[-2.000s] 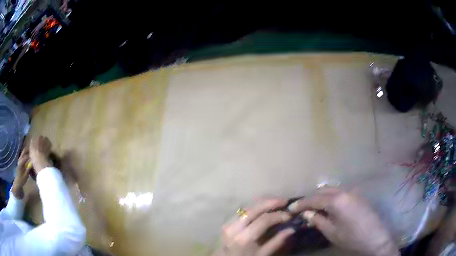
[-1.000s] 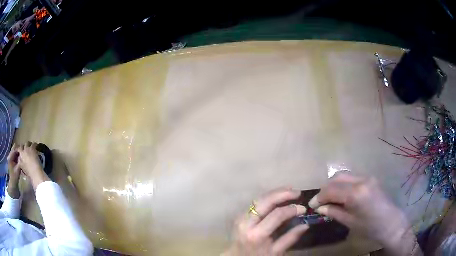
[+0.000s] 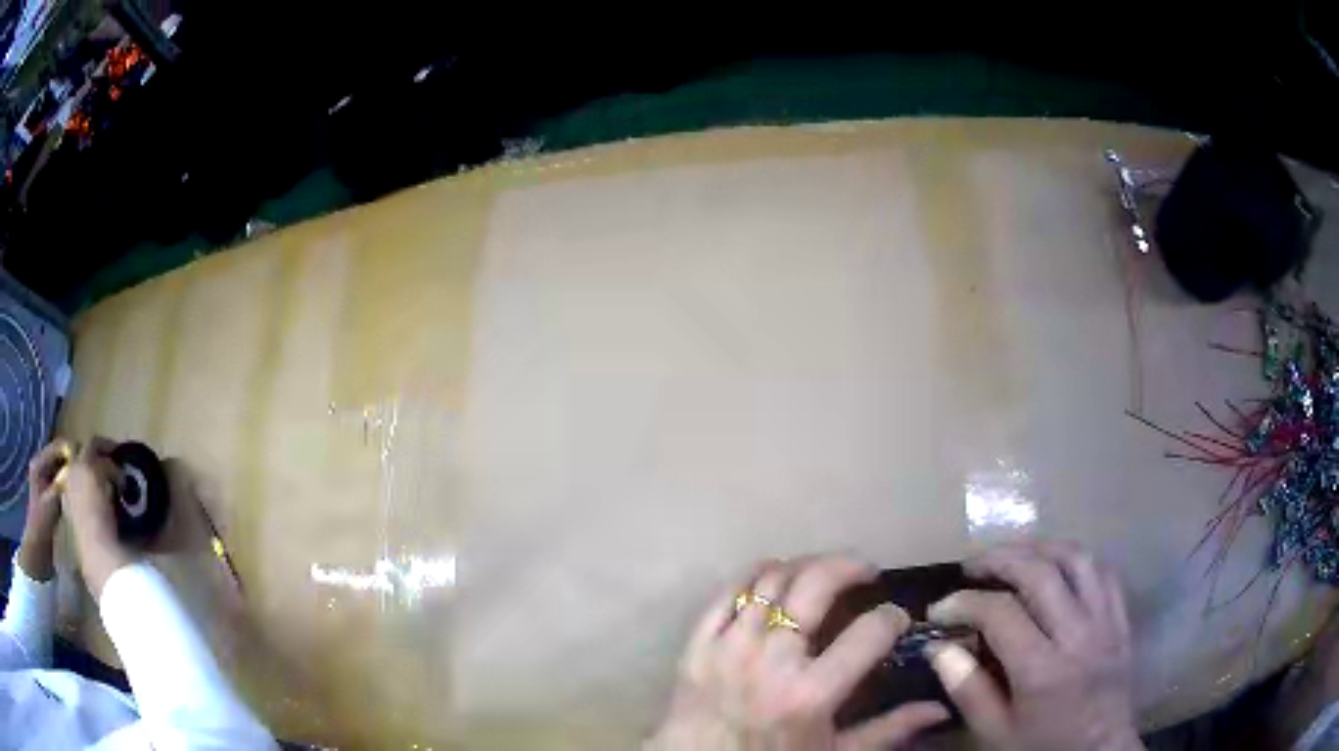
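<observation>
A black housing (image 3: 918, 581) lies on the bench at the lower right of centre, partly hidden by my hands. My left hand (image 3: 800, 653) wears a gold-coloured ring and holds the housing from the left, its thumb and fingers at the middle. My right hand (image 3: 1043, 646) is on the right side of the housing. Its thumb and index finger press at a small dark, silvery part, probably a circuit board (image 3: 919, 640), between both hands' fingertips. Whether that part is seated in the housing cannot be told.
A pile of wired boards (image 3: 1300, 470) with red leads lies at the right. Behind it is another black housing (image 3: 1231, 220), with a single board (image 3: 1128, 206) beside it. At the left, a co-worker's hands (image 3: 88, 506) touch a ringed black housing (image 3: 140, 492). A thin tool (image 3: 220, 549) lies nearby.
My right hand has come lower and spread over the housing's right side. More of the housing's dark face shows between my hands. The co-worker's ringed housing shows more clearly.
</observation>
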